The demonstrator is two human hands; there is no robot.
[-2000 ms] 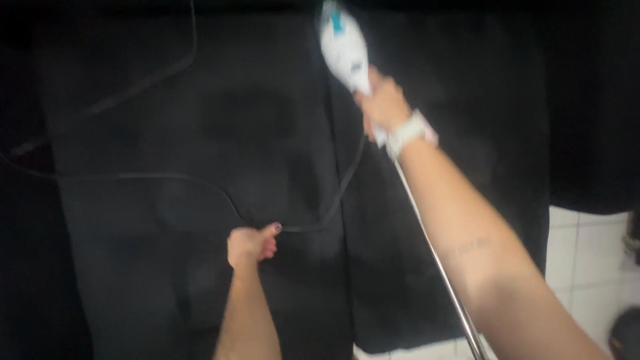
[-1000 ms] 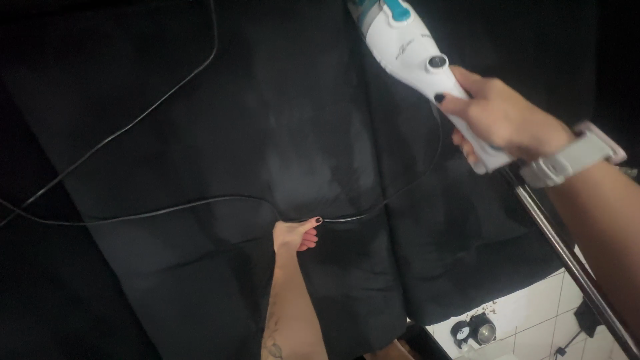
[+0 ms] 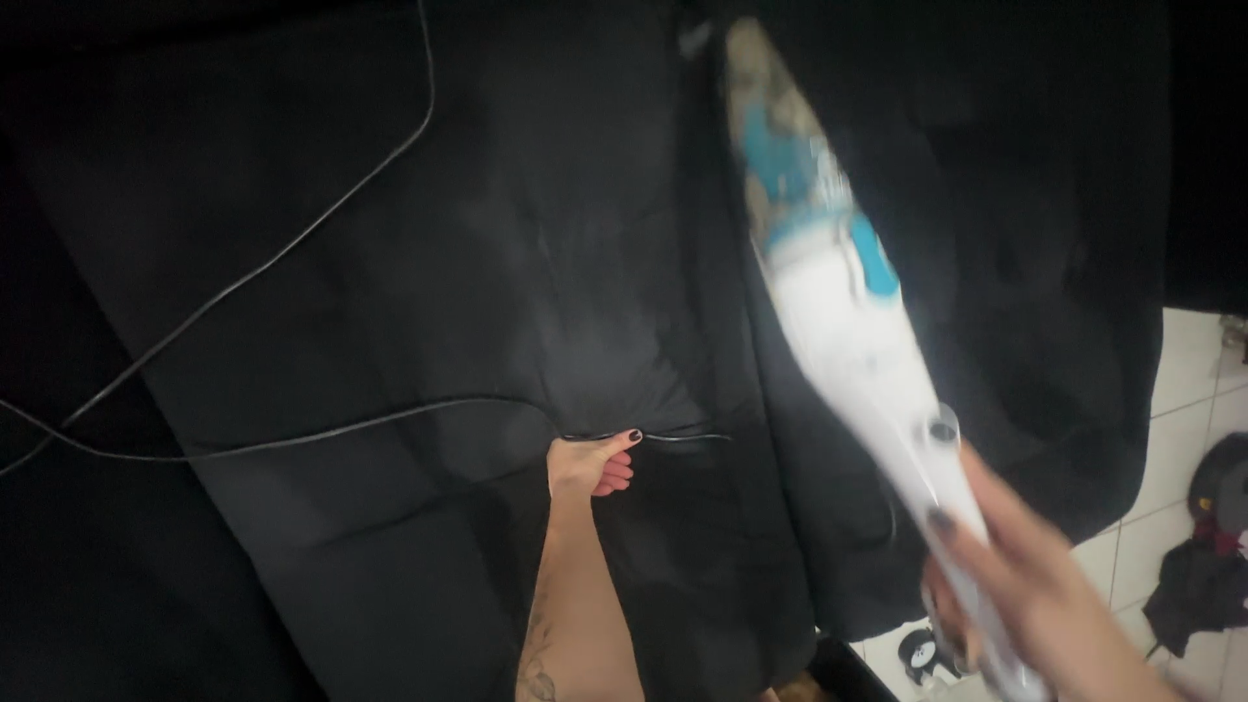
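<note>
Low in the middle of the head view, my left hand (image 3: 595, 465) is closed around a thin black power cord (image 3: 370, 419), thumb along it, over dark sofa cushions (image 3: 468, 283). My right hand (image 3: 994, 556), at the lower right, grips the handle of a white and teal handheld vacuum cleaner (image 3: 858, 341). The vacuum's clear front part, with grey-brown matter visible inside, points up and away over the right part of the cushions. The vacuum and right hand are blurred. Whether the nozzle touches the fabric I cannot tell.
The cord loops and crosses itself at the left. A seam or gap (image 3: 770, 468) runs between the cushions. White floor tiles (image 3: 1170, 458) show at the right, with a dark cloth-like thing (image 3: 1199, 585) and a small black and white object (image 3: 918, 655) on them.
The vacuum appears larger and nearer the camera than before, and my right hand is lower in view. The metal tube seen beside my right arm earlier is out of sight. My left hand still holds the cord.
</note>
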